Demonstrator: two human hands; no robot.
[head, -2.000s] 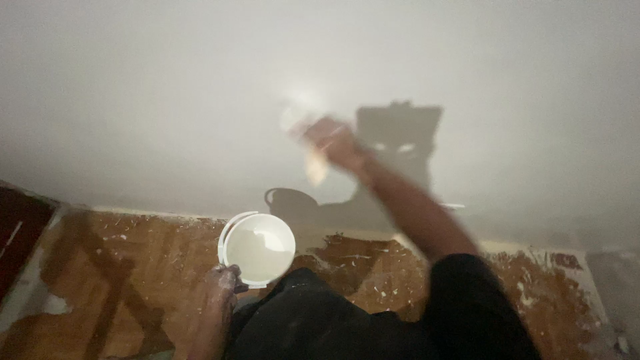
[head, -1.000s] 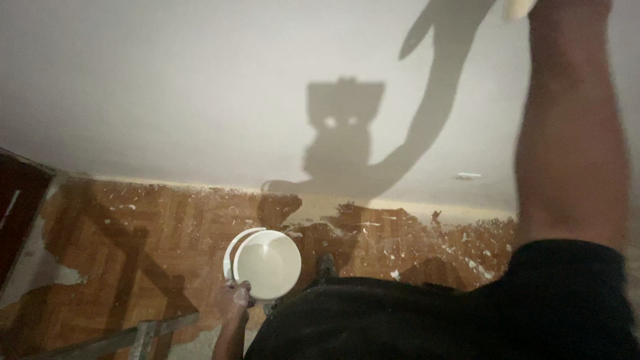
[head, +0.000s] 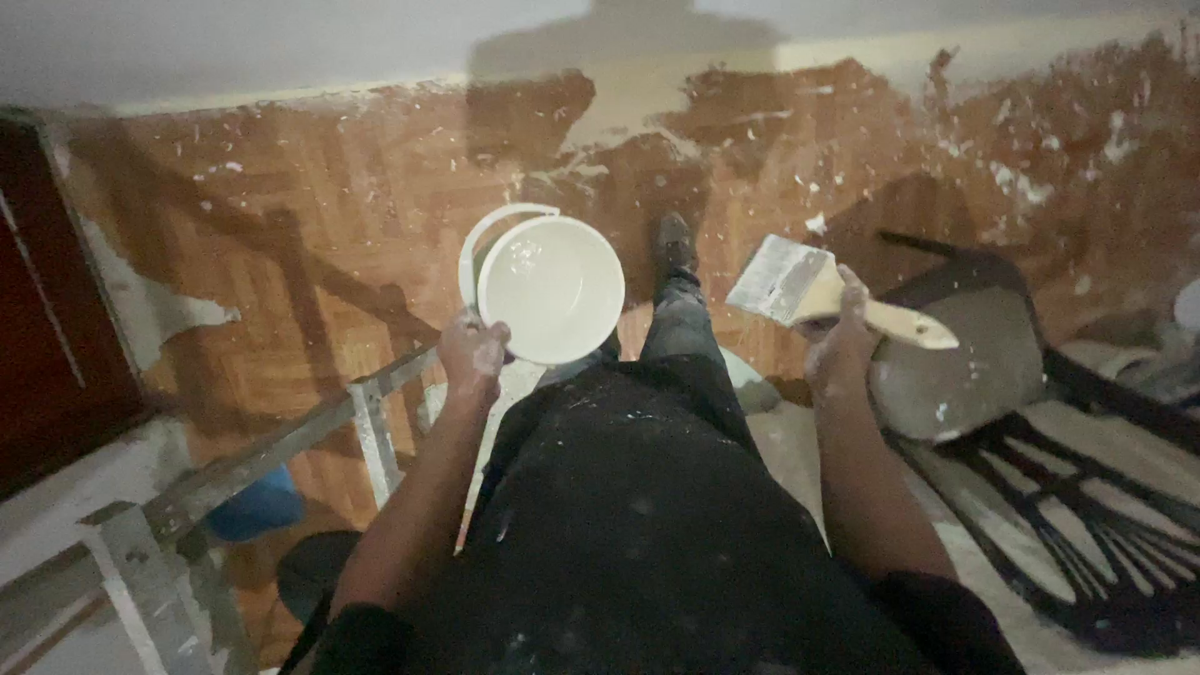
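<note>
My left hand (head: 476, 354) grips the rim of a white plastic bucket (head: 551, 289) at its lower left, with the thumb over the edge. Pale liquid that looks like paint lies inside, and the bucket's handle (head: 483, 230) rests against its upper left side. To the right, my right hand (head: 839, 328) holds a wide flat paintbrush (head: 844, 295) around its pale wooden handle. The brush lies nearly level, its whitened bristles pointing left toward the bucket but apart from it. Both hands bear pale smears.
A white wall (head: 234, 47) meets the paint-spattered parquet floor (head: 366, 187) ahead. A metal ladder (head: 272, 450) lies along the lower left, near a blue object (head: 253, 502). At right stands a black plastic chair (head: 1059, 478) with a dusty seat. A dark red door (head: 56, 309) is at far left.
My right arm has come down from its stretch across the wall, and the brush is now in clear view beside the bucket. My left hand still holds the bucket. The view has tipped down.
</note>
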